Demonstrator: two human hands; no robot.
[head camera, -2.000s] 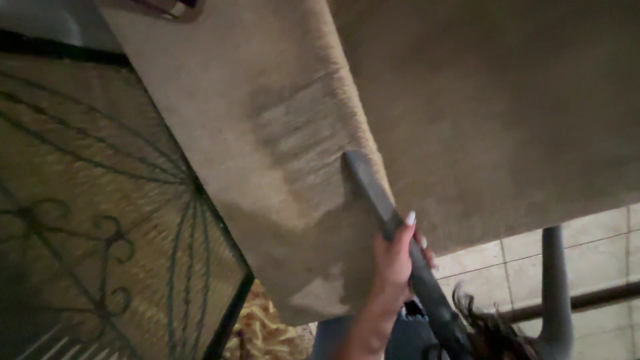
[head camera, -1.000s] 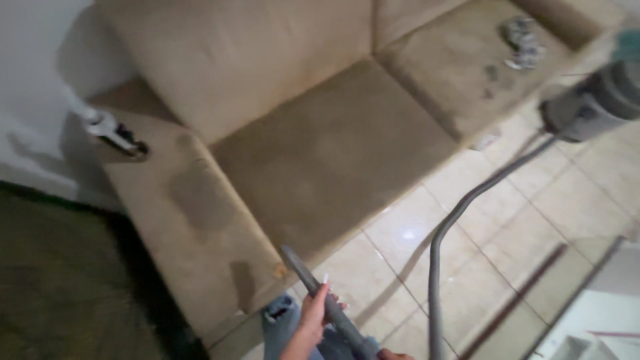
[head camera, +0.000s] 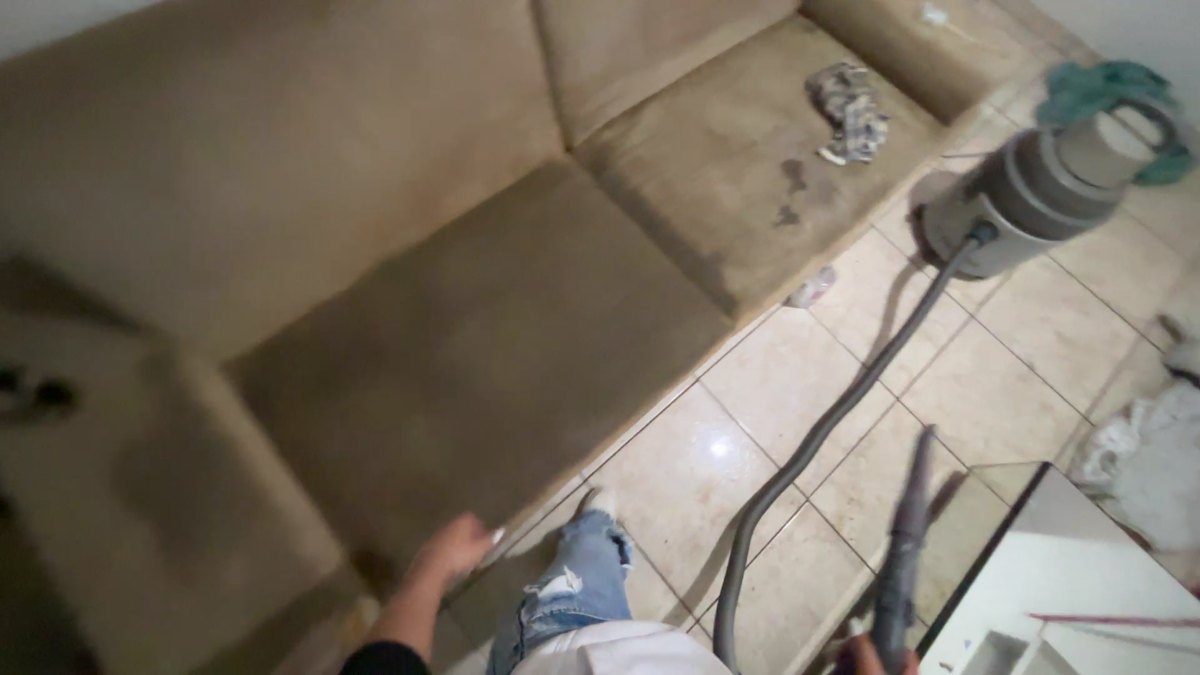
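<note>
My right hand (head camera: 872, 656), at the bottom edge and partly cut off, is closed around the grey vacuum wand (head camera: 905, 553), whose tip points up over the tiled floor. Near the front edge of the sofa's seat cushion (head camera: 487, 347) is my left hand (head camera: 461, 546), with nothing seen in it; its fingers are blurred and bent. The brown sofa has a damp-looking dark patch on its near armrest (head camera: 178, 478). A ribbed grey hose (head camera: 816, 441) runs from the canister vacuum cleaner (head camera: 1031, 192) down to the bottom edge.
A checked cloth (head camera: 848, 112) lies on the far seat cushion beside dark spots. Green cloth (head camera: 1106, 89) is at the vacuum cleaner's top. A white glass-edged table (head camera: 1078, 572) stands at lower right, with white plastic bags (head camera: 1148, 459) beyond it. A small clear item (head camera: 811, 287) lies by the sofa base.
The wand has moved from the sofa's near armrest to the right, over the floor. My left hand has come off the wand. The view has swung right.
</note>
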